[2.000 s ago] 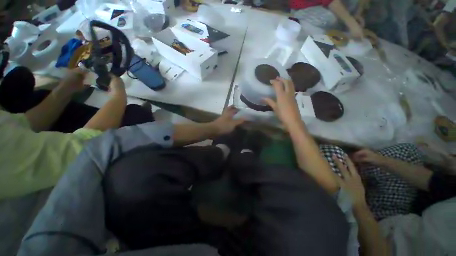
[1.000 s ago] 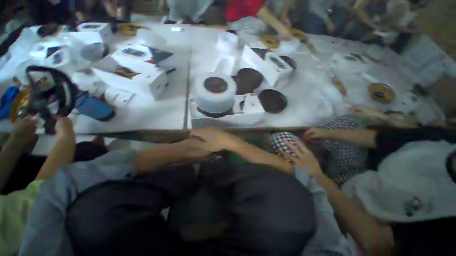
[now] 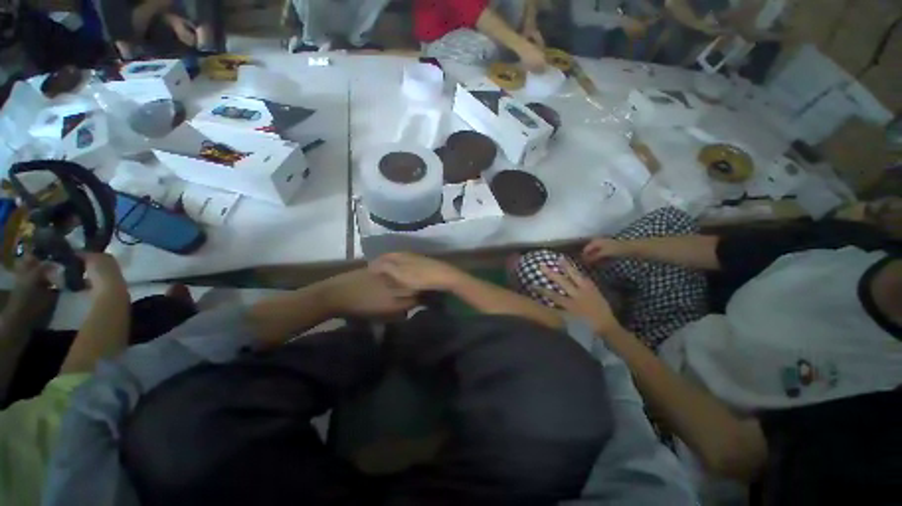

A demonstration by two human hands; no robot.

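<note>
My left hand and my right hand lie together over my lap, just off the table's front edge. They overlap; my left fingers are largely hidden and blurred. My right fingers look closed, with nothing visible in them. A frosted white drum with a brown disc in its top stands beyond my hands. It sits on a white open box, with a dark brown base under it. Neither hand touches it. Dark brown discs lie behind it and to its right.
White boxes stand at left and behind the discs. A blue case lies at left, by a neighbour's hands holding a black loop. Another person's hand rests on a checkered cloth at right.
My right hand has left the drum and come down to my left hand over my lap. The drum now sits upright on the box. The view has shifted right.
</note>
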